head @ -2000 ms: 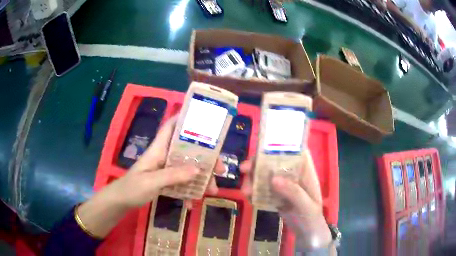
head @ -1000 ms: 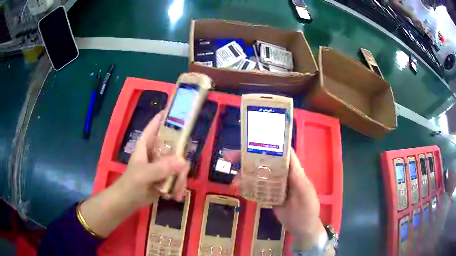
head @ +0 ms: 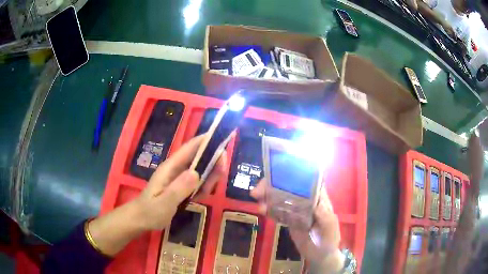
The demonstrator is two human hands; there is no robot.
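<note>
My left hand [head: 179, 184] holds a keypad phone [head: 220, 134] turned on its edge, with a bright light at its top end. My right hand [head: 315, 222] holds a second keypad phone [head: 289, 182], its blue screen facing me and a strong white glare at its upper right. Both phones are above the red phone tray [head: 120, 179]. Face-down black phones [head: 158, 136] lie in the tray's upper row, partly hidden by the hands. Gold phones [head: 235, 243] with dark screens lie face up in the lower row.
Battery carton [head: 270, 85] behind the tray; empty carton [head: 374, 115] to its right. Blue pen [head: 99, 123], black marker [head: 117, 88] and touchscreen phone [head: 66, 40] at left. Neighbouring tray [head: 408, 206] at right. Stray phones [head: 347, 22] on the far bench; a person's arm [head: 436, 18] beyond.
The left phone has turned onto its edge and moved right. Bright lights now show at both phones' top ends. The right phone has tilted and lowered; its screen has gone from white to blue.
</note>
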